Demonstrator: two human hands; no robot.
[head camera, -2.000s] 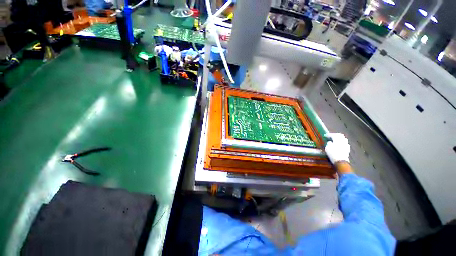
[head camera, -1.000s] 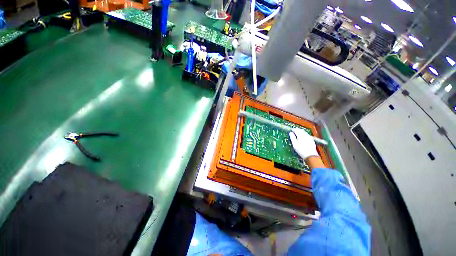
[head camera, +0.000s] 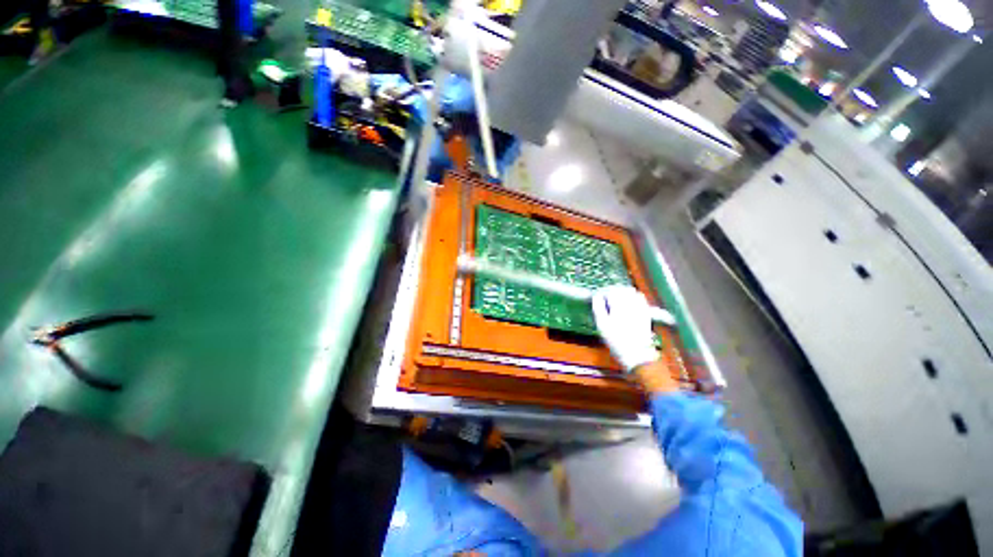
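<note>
A green circuit board (head camera: 544, 256) lies in the recess of the orange carrier (head camera: 433, 316). A silver clamping bar (head camera: 528, 280) crosses over the board from its left side to the carrier's right side; it looks blurred. My right hand (head camera: 627, 326), in a white glove, is closed around the bar near its right part, over the board's lower right area. The fingertips are partly blurred. My left hand is not in view; only a light blue sleeve shows at the bottom edge.
Side cutters (head camera: 76, 337) lie open on the green bench (head camera: 196, 283) at left, above a black foam pad (head camera: 125, 490). A black tool tray (head camera: 354, 139) and another person's blue sleeve are beyond. A grey column (head camera: 550, 65) stands behind the carrier; white machines (head camera: 828, 250) are right.
Since two seconds ago, my right hand has moved from the carrier's right corner to over the board, and the bar has moved from the front edge across the board. The camera view has shifted.
</note>
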